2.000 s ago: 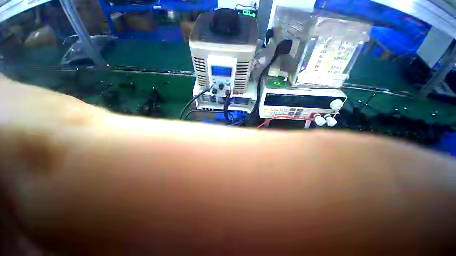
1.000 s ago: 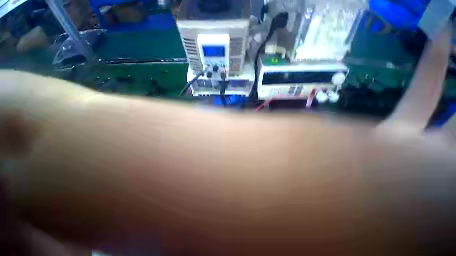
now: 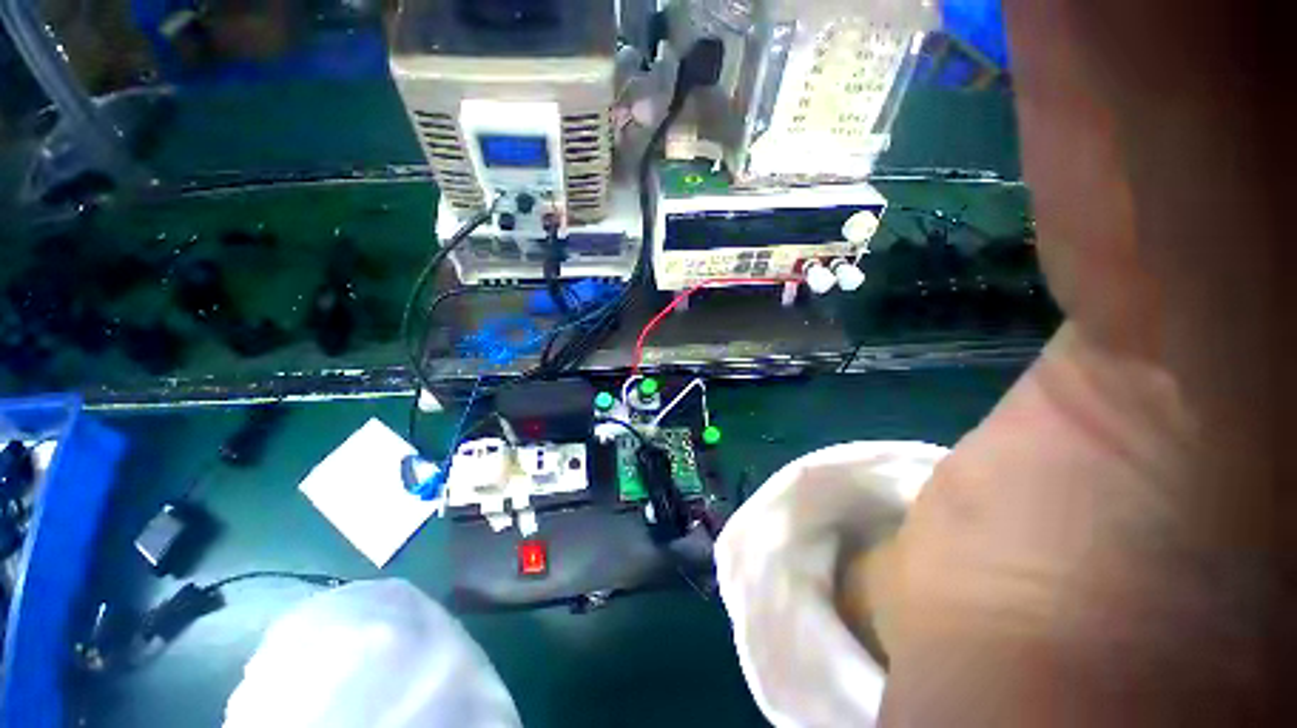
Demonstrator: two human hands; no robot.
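Observation:
A large blurred stretch of bare skin, which seems to be my right hand and wrist (image 3: 1095,469), fills the right side close to the camera. A white cuff (image 3: 782,555) surrounds its lower end. Its fingers are not shown. A white rounded shape (image 3: 370,661), perhaps a sleeve, is at the bottom left; no left hand shows. The black test fixture base (image 3: 491,569) carries a white socket (image 3: 555,469), a red switch (image 3: 532,556) and a green circuit board (image 3: 640,469). A dark cable bundle (image 3: 659,484) lies over the board.
A beige power source (image 3: 427,100) and a bench meter (image 3: 768,235) stand behind. A red wire (image 3: 647,334) runs forward from the meter. White paper (image 3: 356,491), a small dark adapter (image 3: 161,538) and a blue bin (image 3: 54,555) are at left. Dark items lie on the green strip (image 3: 214,377).
The skin that crossed the lower picture is now at the right, uncovering the bench and fixture. The view has shifted, and white cloth now shows at bottom left and right of centre.

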